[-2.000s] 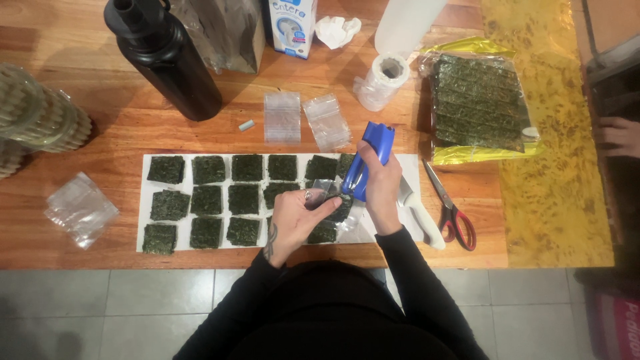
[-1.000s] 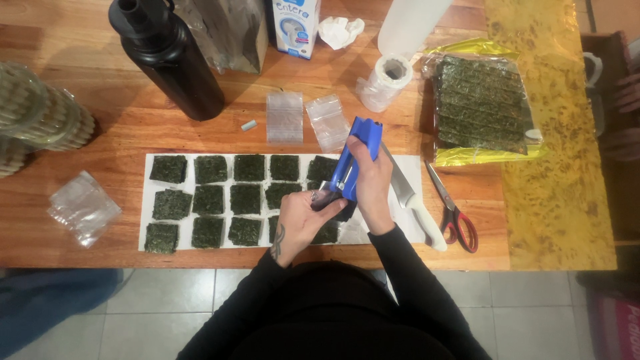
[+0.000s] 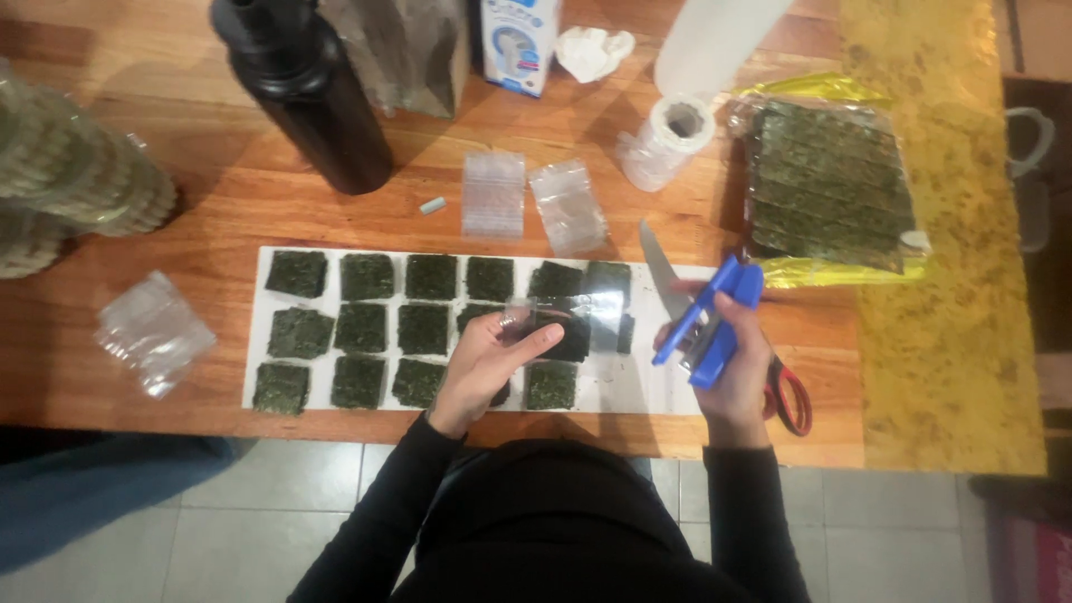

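Observation:
My left hand (image 3: 494,360) holds a small clear plastic bag (image 3: 599,314) with dark nori squares in it, above a long white board (image 3: 645,377). Stacks of cut nori squares (image 3: 360,327) lie in rows on that board. My right hand (image 3: 737,368) grips a blue handheld tool (image 3: 720,322), perhaps a stapler or bag sealer, to the right of the bag. Under and beside it lies a knife (image 3: 662,260), its handle mostly hidden by the hand. Red-handled scissors (image 3: 791,402) lie partly behind my right wrist.
Empty clear bags (image 3: 494,197) lie behind the board, others (image 3: 155,331) at left. A black bottle (image 3: 314,109), a plastic roll (image 3: 670,142) and nori sheets (image 3: 829,184) on yellow wrapping stand or lie farther back. Stacked round items in plastic (image 3: 75,167) are at left. A person's clothed leg (image 3: 100,494) shows lower left.
My hands have moved apart: the blue tool, earlier at the bag, is now to the right of it. The bag is now held out flat over the nori squares.

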